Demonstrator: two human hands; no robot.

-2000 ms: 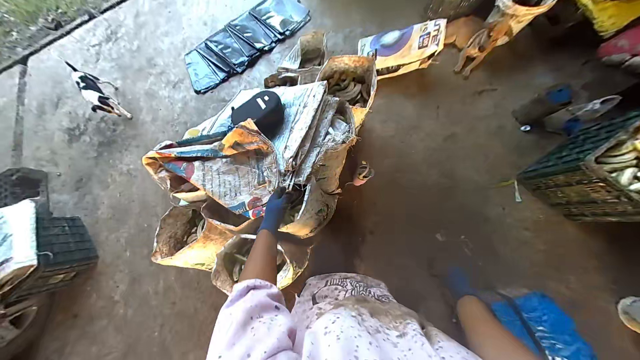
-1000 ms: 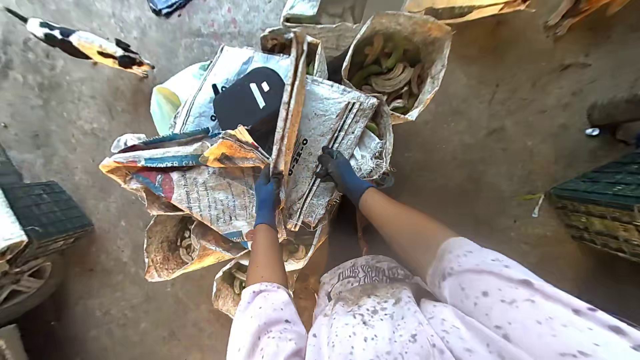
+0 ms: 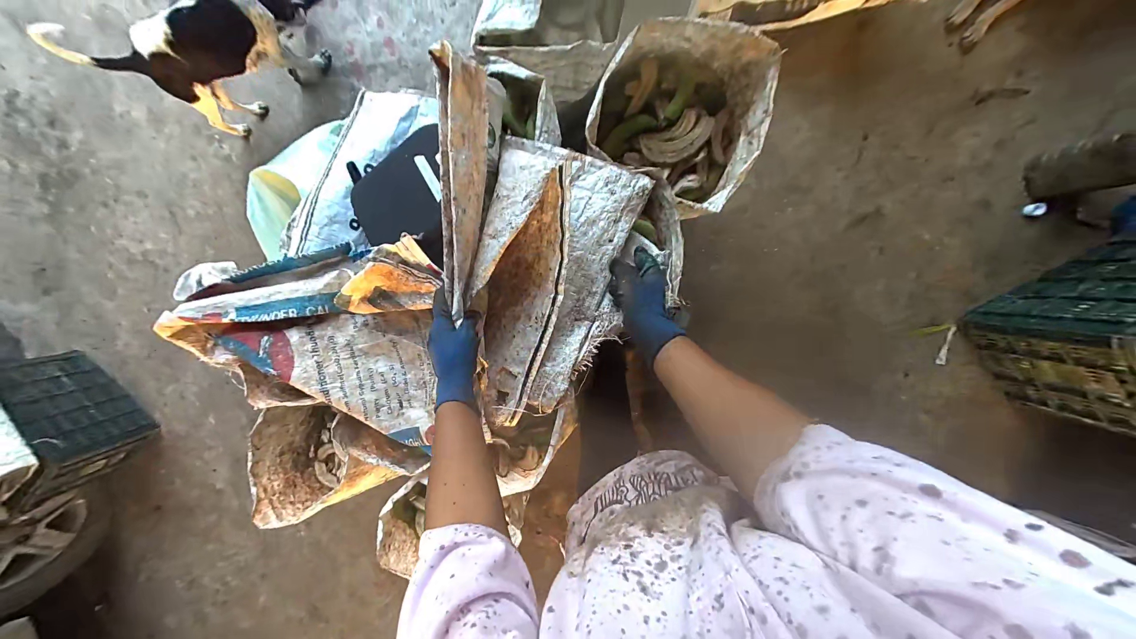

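My left hand [image 3: 454, 351], in a blue glove, grips a folded woven plastic sack [image 3: 463, 169] that stands up on edge. My right hand [image 3: 645, 297], also gloved, holds the edge of a flattened white woven sack [image 3: 590, 257] with a dark stitched seam. Both sacks lie over a cluster of open sacks. To the left of my left hand a printed sack [image 3: 355, 355] with orange edges is spread out. Behind the upright sack is a black flat object [image 3: 399, 191] with a white stripe, partly hidden.
An open sack of banana-like peels [image 3: 679, 133] stands at the upper right of the pile. A black, white and tan dog [image 3: 209, 49] is at the upper left. Dark plastic crates [image 3: 71, 408] stand at left and right, with a wheel [image 3: 44, 550] below the left one.
My right hand, low at the right two seconds ago, has come to the sacks and holds one. The folded sack by my left hand has been lifted upright. The dog has come nearer the pile.
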